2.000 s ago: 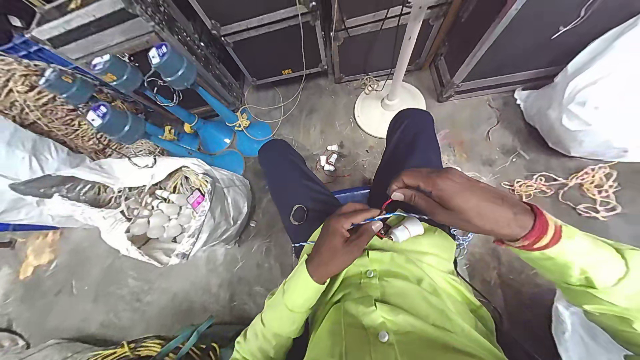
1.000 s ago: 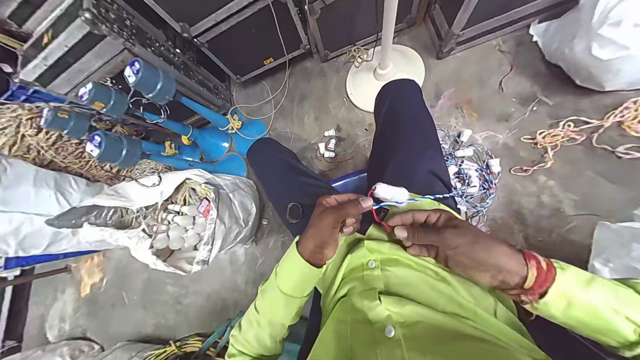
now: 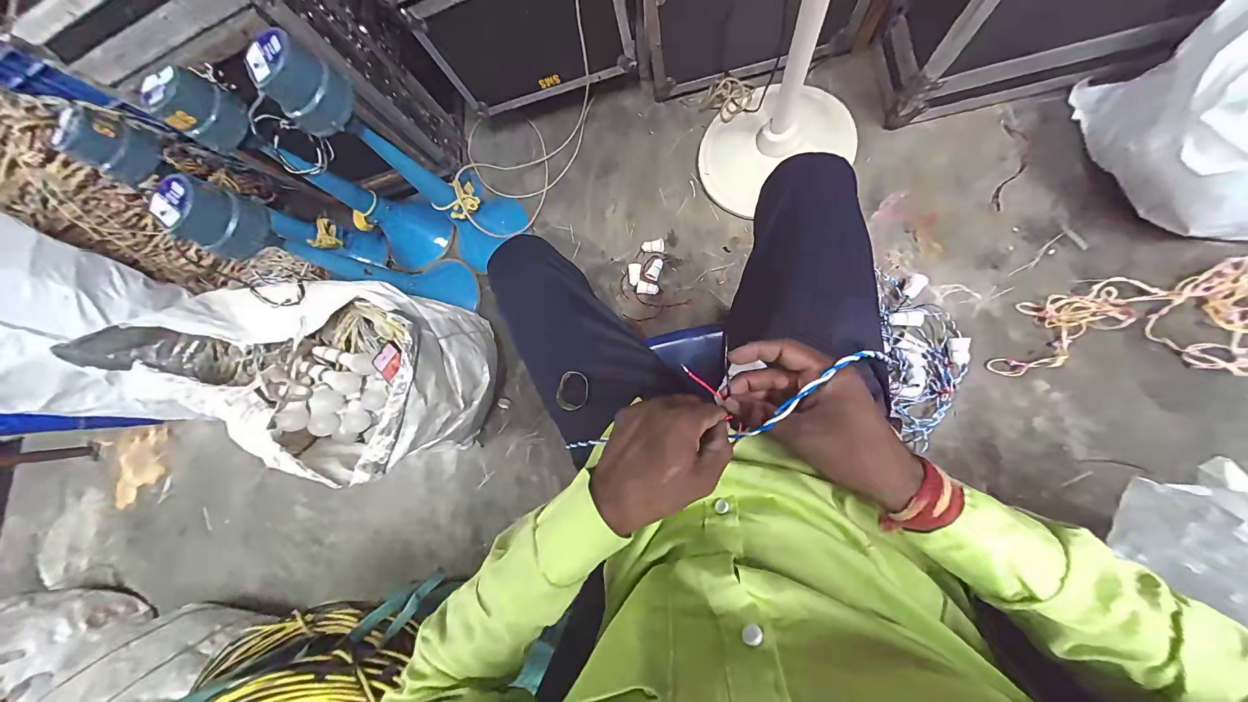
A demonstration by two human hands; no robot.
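Over my lap, my left hand (image 3: 663,458) pinches a thin red wire (image 3: 700,380) near the blue-and-white twisted cable (image 3: 801,390). The fingers of my right hand (image 3: 824,419) close on the same red wire from the other side, fingertips nearly touching those of my left. The cable runs across my right hand and past my left hand to the thigh. A white bulb holder is partly visible behind my right fingers. Beside my right knee lies a tangle of blue-and-white cable with white bulb holders (image 3: 912,341).
An open white sack of bulbs (image 3: 429,390) stands at left, near blue horn loudspeakers (image 3: 414,234). Several white holders (image 3: 645,273) lie on the floor ahead. A stand's round white base (image 3: 777,146) is beyond my knee. Loose rope (image 3: 1102,312) and a white sack (image 3: 1170,136) are at right.
The white bulb holder that showed plainly between my hands a second ago is now mostly behind my right fingers. My hands have come closer together.
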